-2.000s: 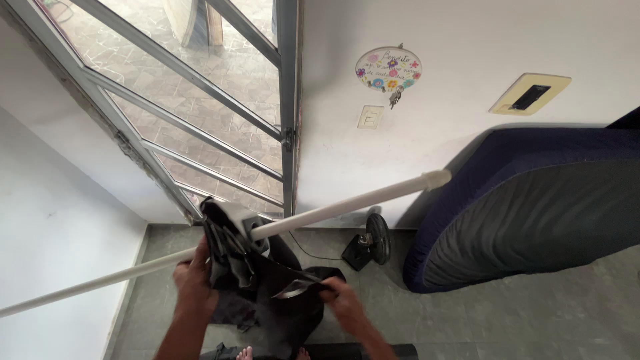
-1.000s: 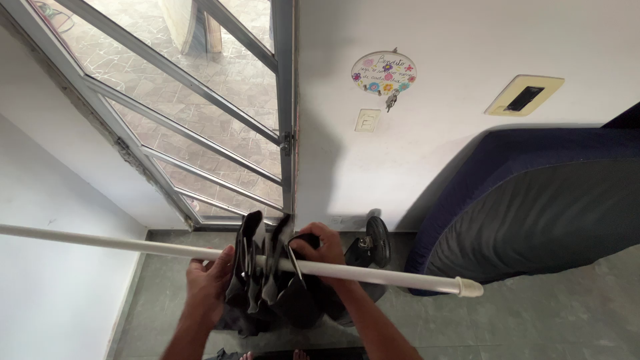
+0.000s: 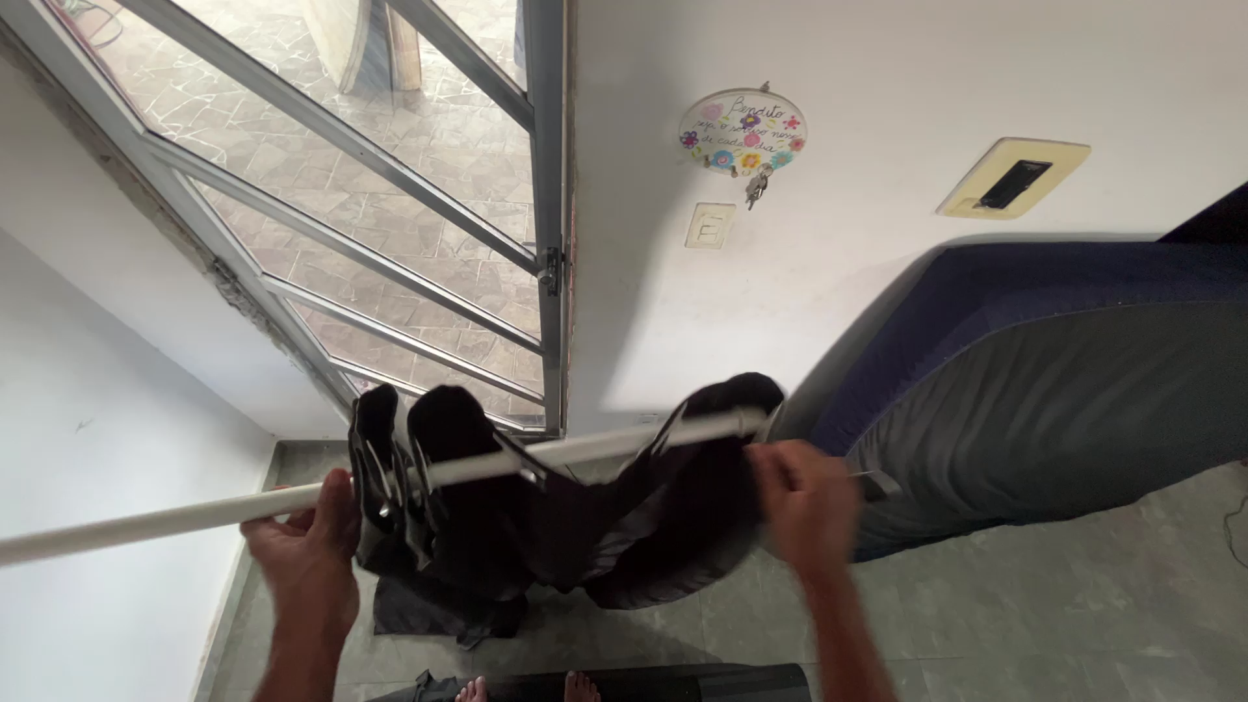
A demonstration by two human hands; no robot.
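A white curtain rod (image 3: 585, 446) runs across the view, rising to the right, with a dark eyelet curtain (image 3: 556, 526) bunched in folds along it. My left hand (image 3: 307, 536) grips the rod just left of the folds. My right hand (image 3: 809, 492) pinches the curtain's edge near the rod's right end and is slightly blurred. Metal rings show where the rod passes through the cloth. The rod's left end lies outside the view, and the curtain's lower part hangs toward the floor.
A barred metal door (image 3: 553, 195) stands ahead at left. A mattress (image 3: 1033, 390) in a blue and grey cover leans on the wall at right. A floral plaque (image 3: 744, 132) with keys hangs there. A dark rolled item (image 3: 721, 682) lies by the feet on the grey tiled floor (image 3: 985, 604).
My right hand has moved right to the rod's end, spreading the curtain, which was bunched a second ago. The rod's right end has risen. My left hand stays on the rod.
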